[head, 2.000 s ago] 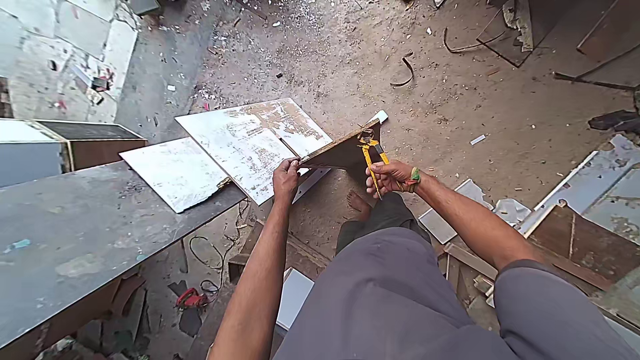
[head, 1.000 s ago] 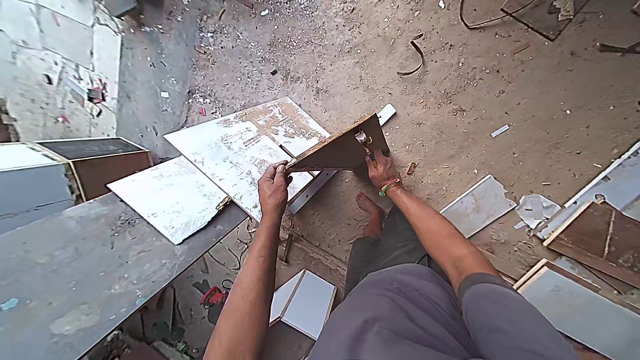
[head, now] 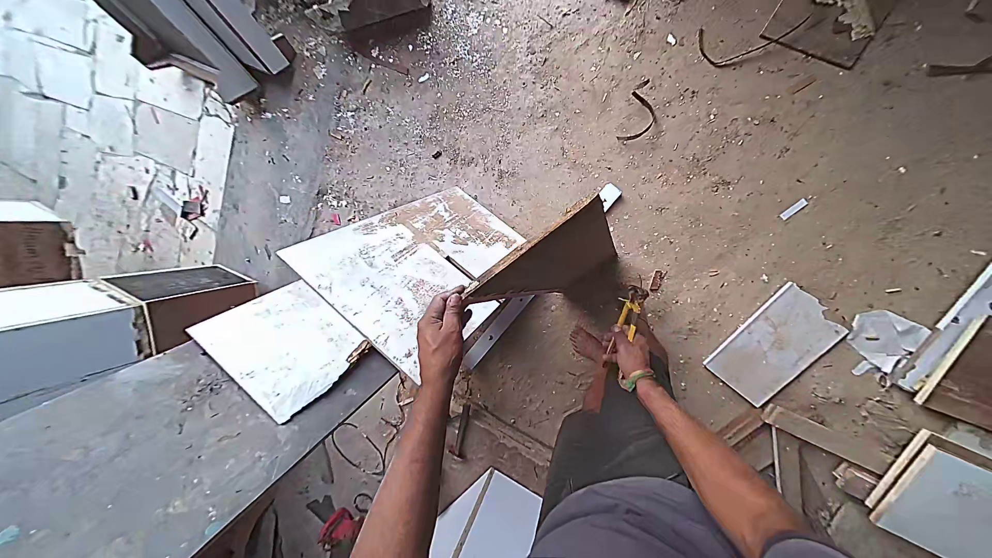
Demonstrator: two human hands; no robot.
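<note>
My left hand (head: 442, 333) grips the near corner of a dark board (head: 554, 260), which is held tilted above a white worn panel (head: 391, 267). My right hand (head: 629, 353) holds a yellow-handled cutting tool (head: 629, 310), its dark jaws apart from the board and over the ground near my bare foot. The worn panel overlaps a second white panel (head: 283, 345) with a broken edge. A white strip (head: 500, 329) shows below the dark board, and its far end sticks out past the board's upper corner.
A grey bench top (head: 178, 430) runs along the left, with box-like pieces (head: 186, 291) behind it. Broken panels (head: 775, 341) and wood strips (head: 829, 438) lie on the ground at right. A hammer-like tool (head: 463, 430) and a red object (head: 339, 528) are below the bench edge.
My right hand with the yellow-handled tool has moved away from the dark board, down toward my legs. My left hand still holds the board's corner.
</note>
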